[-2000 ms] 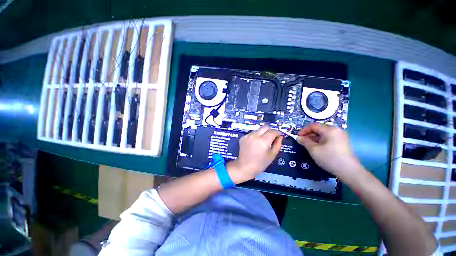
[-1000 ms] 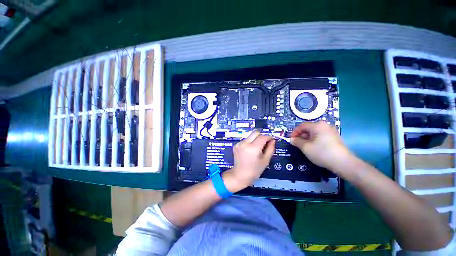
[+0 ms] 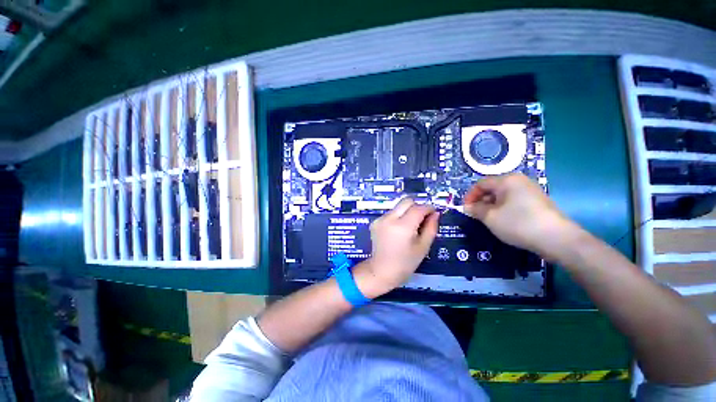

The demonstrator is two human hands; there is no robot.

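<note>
An open laptop base lies in front of me, with its mainboard (image 3: 384, 188) between and below two round fans, the left fan (image 3: 314, 158) and the right fan (image 3: 488, 147). A black battery (image 3: 337, 237) with white print fills its lower part. My left hand (image 3: 402, 243), with a blue wrist strap (image 3: 346, 279), rests over the battery, fingertips at the board's middle edge. My right hand (image 3: 514, 216) is just to its right, thumb and fingertips pinched together. A thin light cable (image 3: 451, 208) runs between the fingertips. Its ends and the exact hold of each hand are hidden or blurred.
A white grid tray (image 3: 248, 169) with narrow black parts and thin wires stands left of the laptop. Another white tray (image 3: 637, 169) with black parts stands at the right. Black matting (image 3: 502, 90) shows behind the laptop. A brown box (image 3: 224, 318) is below the bench edge.
The view has shifted a little. Both hands remain at the board's middle edge, with the right hand slightly farther from the left than a second ago. The laptop stays in place.
</note>
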